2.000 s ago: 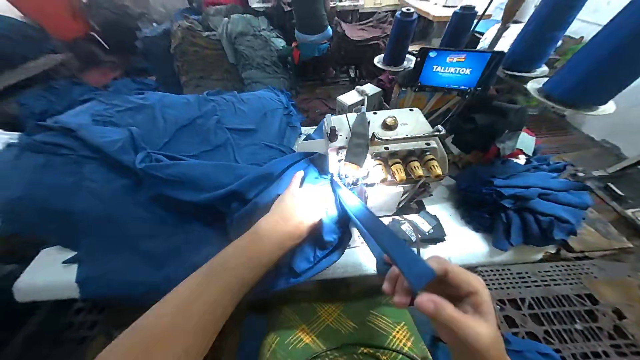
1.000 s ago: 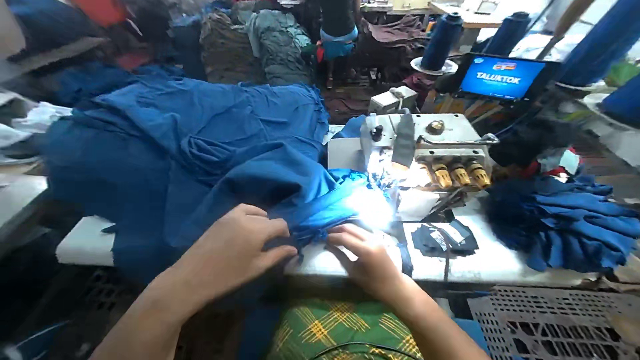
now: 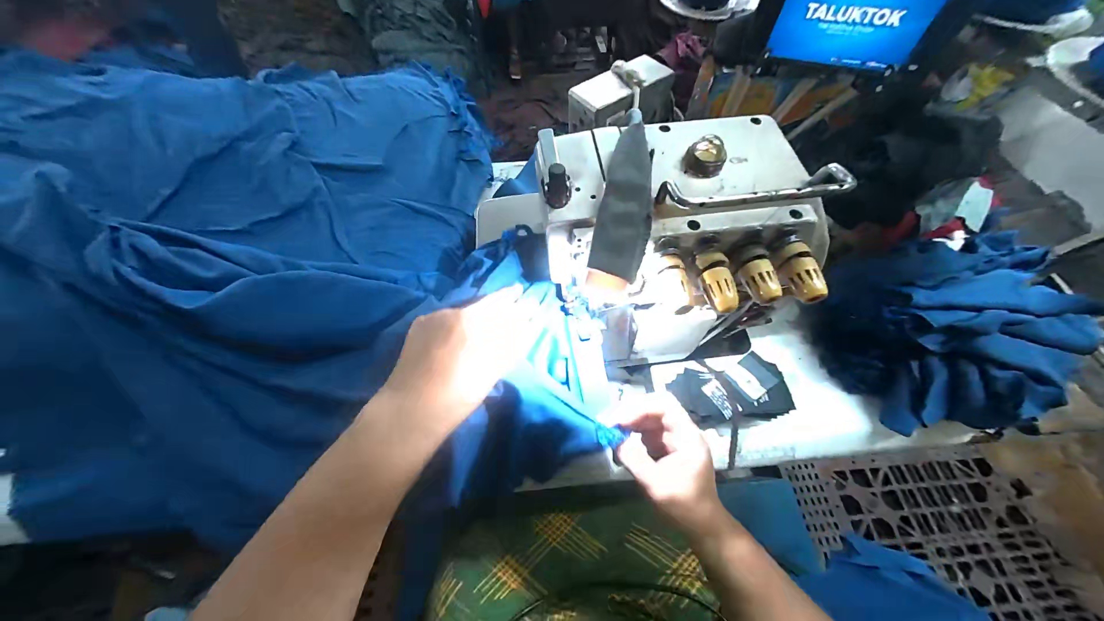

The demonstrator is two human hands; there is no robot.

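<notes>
An overlock sewing machine (image 3: 690, 181) with several yellow tension knobs (image 3: 761, 278) stands on a white table, its lamp glaring at the needle area. Blue fabric (image 3: 216, 285) spreads over the left side and runs up to the presser foot. My left hand (image 3: 470, 345) lies flat on the fabric just left of the needle, its fingers washed out by the light. Nearer the front edge, my right hand (image 3: 664, 448) pinches the fabric's edge between thumb and fingers. Just right of it lies a banded stack of black labels (image 3: 733, 388).
A pile of blue fabric pieces (image 3: 966, 328) sits at the table's right. Below it are a perforated plastic crate (image 3: 906, 517) and more blue cloth (image 3: 897, 586). Behind the machine are a lit screen (image 3: 854, 30) and thread cone stands. Green patterned cloth (image 3: 561, 561) shows at the bottom.
Two seconds ago my right hand held up a blue strip; now it pinches an edge low by the table. Since one second ago my left hand has moved up beside the needle.
</notes>
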